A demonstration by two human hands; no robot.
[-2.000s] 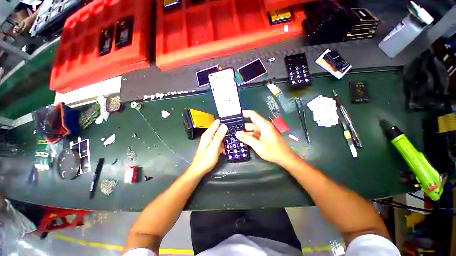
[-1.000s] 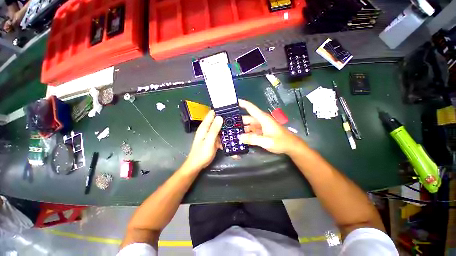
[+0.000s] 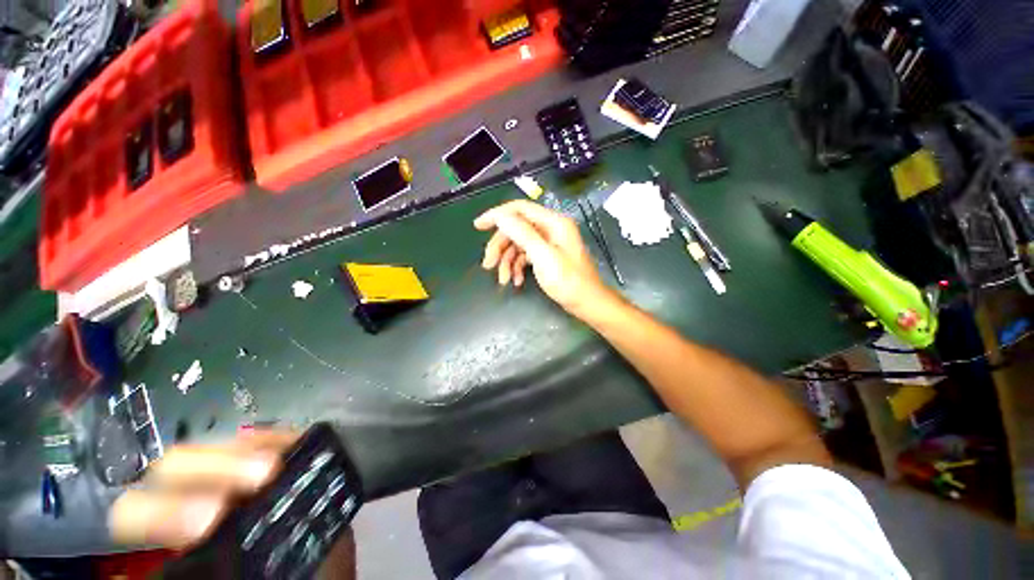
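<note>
A dark keypad phone [image 3: 301, 504] with light keys is held at the lower left, close to the camera and blurred; its screen half cannot be made out. My left hand [image 3: 210, 482] is shut on it, its fingers blurred along the phone's upper left side. My right hand [image 3: 542, 252] is empty above the green mat, with its fingers apart and slightly curled. A yellow-topped dark piece [image 3: 386, 283] lies on the mat left of my right hand.
Red trays [image 3: 374, 96] stand along the back. Two loose displays [image 3: 476, 155] and a keypad housing [image 3: 566, 136] lie at the back edge. Tweezers [image 3: 602, 242], white sheets [image 3: 638, 213] and slim tools [image 3: 697, 232] lie right. A green electric screwdriver [image 3: 862, 278] lies far right.
My left hand has carried the phone from the middle to the lower left. My right hand has let go of it and is open. The camera view has turned and shifted.
</note>
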